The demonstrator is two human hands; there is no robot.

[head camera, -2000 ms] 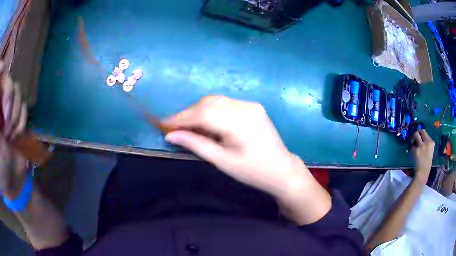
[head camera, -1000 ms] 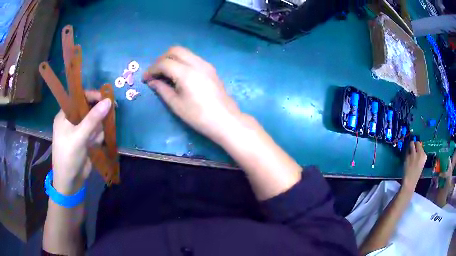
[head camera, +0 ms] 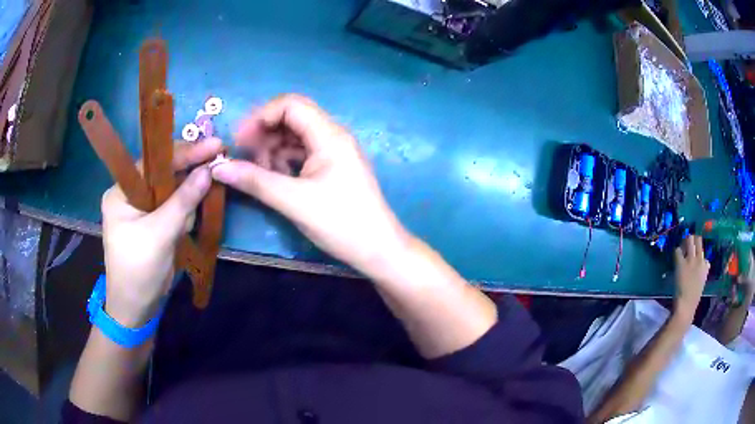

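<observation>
My left hand (head camera: 153, 228) grips several brown carrying straps (head camera: 112, 153) that fan out upward and hang below the fingers. My right hand (head camera: 310, 170) meets it at the fingertips, with thumb and finger on a small pale strap button (head camera: 218, 161) at the end of one strap. Whether the button is seated in the strap's hole is hidden by the fingers. A few more pale pink-white buttons (head camera: 213, 106) lie on the green bench just behind the hands.
The strap carton (head camera: 58, 91) stands at the left. A screw feeder (head camera: 410, 37) is at the back. A carton with a pale bag (head camera: 621, 91) stands back right. Housings with blue cells (head camera: 573, 195) are at the right, beside a neighbour's hand (head camera: 691, 269) and a green glue gun (head camera: 733, 248).
My left hand has come up over the bench holding straps. My right hand has moved from the lower bench to the button pile, then to the left fingertips with a button.
</observation>
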